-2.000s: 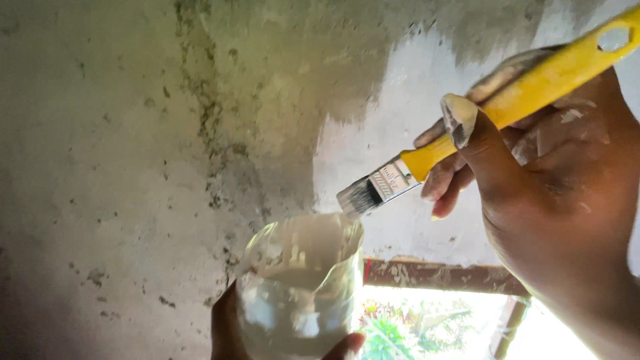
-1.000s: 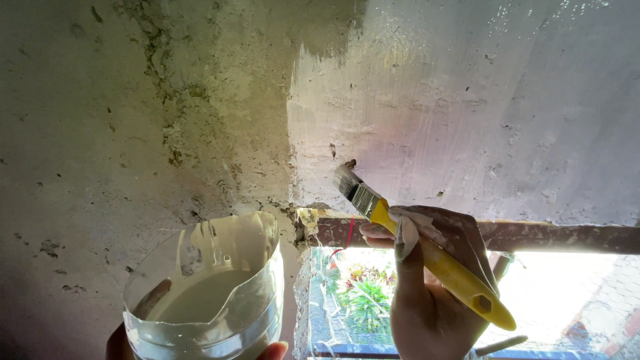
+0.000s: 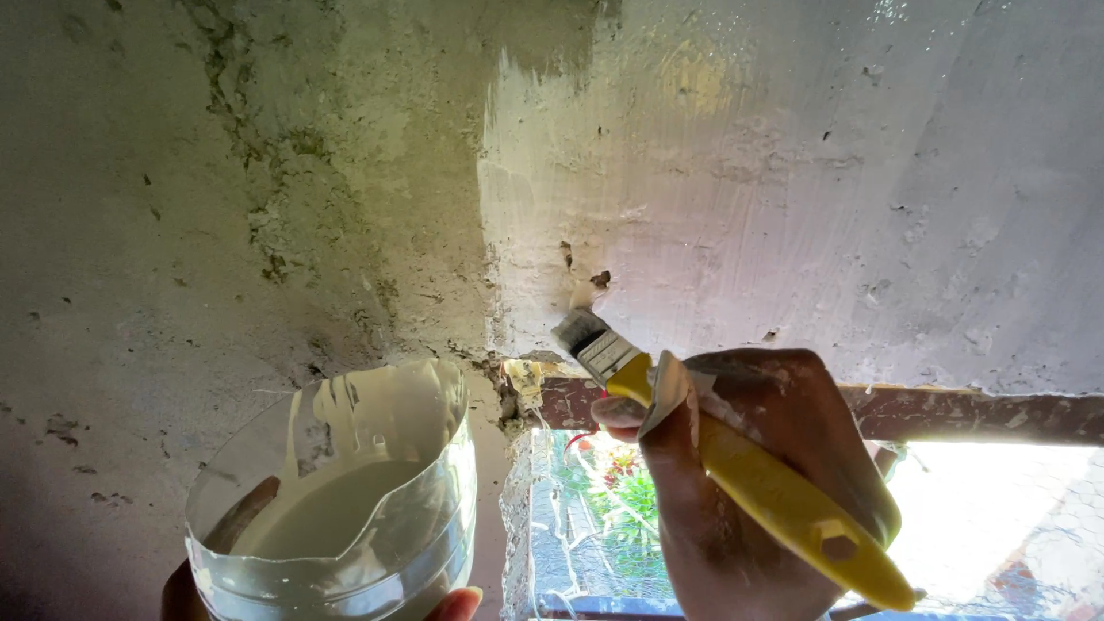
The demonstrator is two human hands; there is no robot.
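My right hand [image 3: 759, 483] grips a paintbrush [image 3: 763, 483] by its yellow handle, a white smear on the thumb. The bristles, pale at the tip and dark near the metal ferrule, are at the wall just below a small dark hole. At lower left my left hand [image 3: 453, 604] holds a cut-off clear plastic container [image 3: 345, 569] with pale liquid paint [image 3: 332, 509] inside and drips down its inner wall. Part of that hand is hidden behind the container. The plaster wall [image 3: 733, 216] has a pale coat on the right; its left part is darker, cracked and pitted.
Below the painted area runs a reddish-brown window frame [image 3: 966, 416] with pale spatters. Wire mesh [image 3: 1044, 535] covers the bright opening, and green plants [image 3: 625, 509] show beyond it. Rough, broken plaster [image 3: 516, 509] edges the opening on the left.
The brush was over the container's rim two seconds ago; it moved away from there to the wall above the window frame. The view has shifted, showing more of the window.
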